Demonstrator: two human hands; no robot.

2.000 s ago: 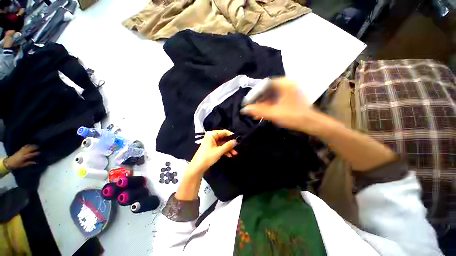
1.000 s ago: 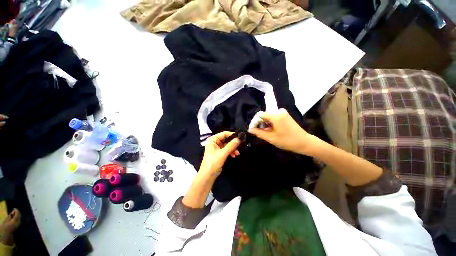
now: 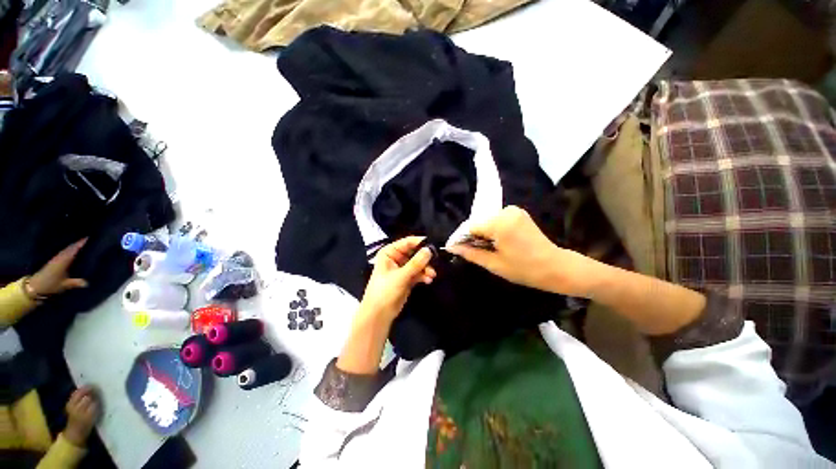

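Note:
A black garment (image 3: 339,156) lies in front of me, its opening facing up with a white waistband lining (image 3: 390,165) curved around it. My left hand (image 3: 396,275) pinches the garment's near edge, with a small dark disc, likely a button, at the fingertips. My right hand (image 3: 504,252) is just to the right, fingertips close to the left ones. It holds a small dark pointed tool, perhaps snips. Any needle or thread is too fine to see.
Loose dark buttons (image 3: 305,311), black thread cones (image 3: 240,332), white cones (image 3: 158,295) and a blue-grey dish (image 3: 137,385) are at left. Another person's hands (image 3: 57,273) are at far left. Tan cloth (image 3: 302,23) lies at the far edge, plaid garments (image 3: 752,183) at right.
My right hand swung down from over the opening to beside my left hand, and its dark tool now shows. The other person's hands have moved further into view at left.

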